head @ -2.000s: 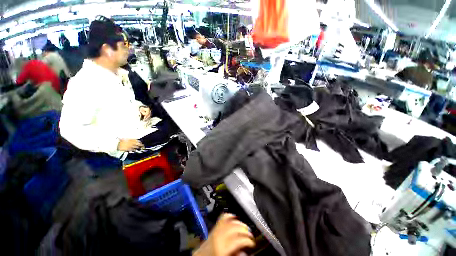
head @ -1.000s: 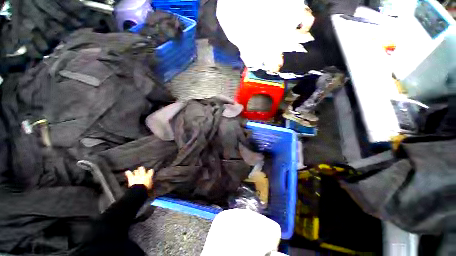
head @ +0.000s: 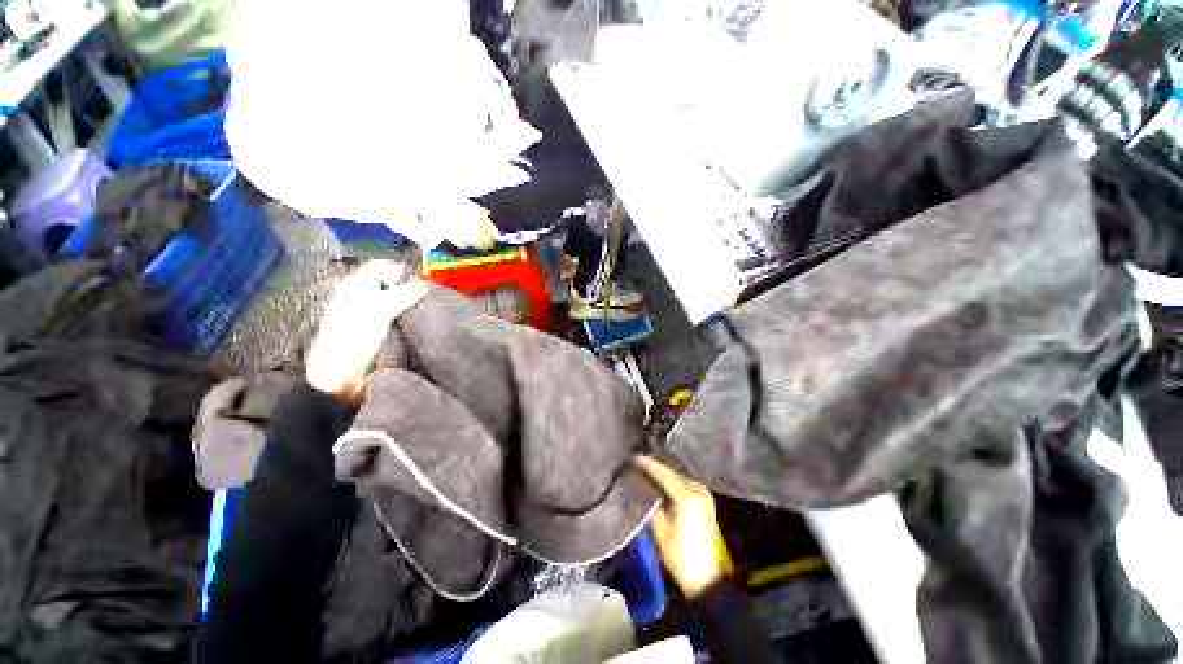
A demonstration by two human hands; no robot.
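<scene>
A dark grey garment (head: 571, 422) with a thin pale line along its curved edge hangs between my hands, above the blue crate. My left hand (head: 357, 327) holds its upper left part; the hand looks overexposed. My right hand (head: 690, 529) grips its lower right edge, with fingertips on the cloth. A second large charcoal garment (head: 908, 350) lies over the table edge at the right and hangs down. It touches or nearly touches the held cloth.
A white machine table (head: 649, 169) runs along the right. A red stool (head: 500, 283) stands behind the held cloth, by a seated person in white (head: 370, 117). A dark cloth heap (head: 97, 454) and a blue crate (head: 234, 260) are at the left.
My left hand was reaching onto the dark cloth over the crate; now a garment is lifted between both hands. My right hand has come into view. The view has swung right.
</scene>
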